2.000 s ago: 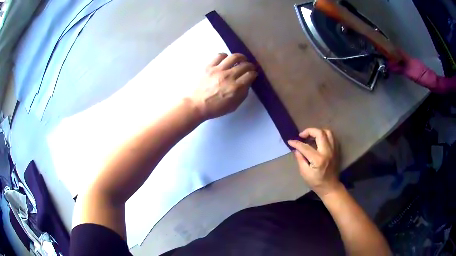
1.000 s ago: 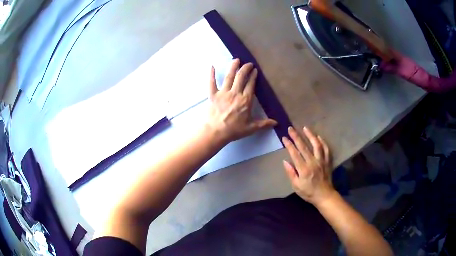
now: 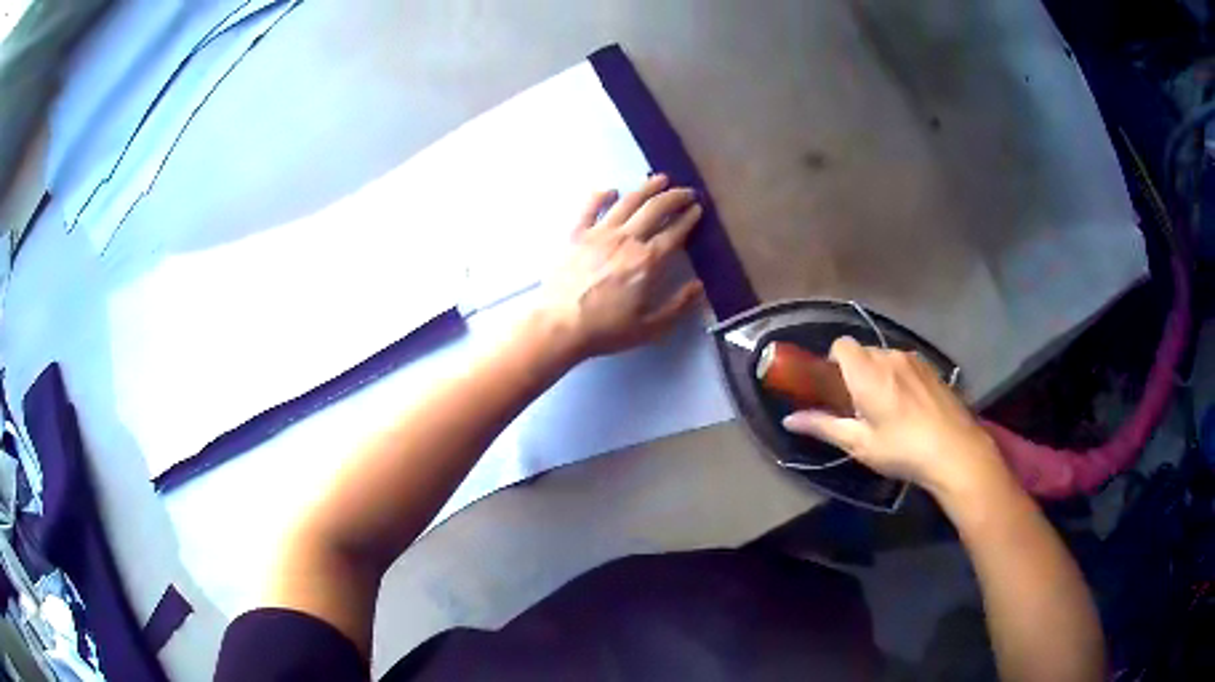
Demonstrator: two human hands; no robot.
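The pale back panel [image 3: 387, 213] lies flat on the pressing table, with its purple hem band [image 3: 664, 149] folded along the wide right end. A purple seam strip [image 3: 313, 396] shows along its middle. My left hand [image 3: 626, 267] lies on the panel with its fingertips at the hem band's inner edge; it holds nothing that I can see. My right hand [image 3: 886, 406] is around the wooden handle of the steam iron [image 3: 833, 320]. The iron's tip is at the lower end of the hem band, and the iron covers the panel's lower right corner.
Pale layered panels [image 3: 147, 93] lie at the far left. Purple pieces [image 3: 80, 533] and pale scraps lie at the left edge, near a short purple strip [image 3: 167, 618]. The magenta hose [image 3: 1066, 466] runs from the iron around the table's right edge.
My right hand has left the hem band and taken hold of the iron, which has moved from the far right down onto the band's lower end. My left hand remains on the panel.
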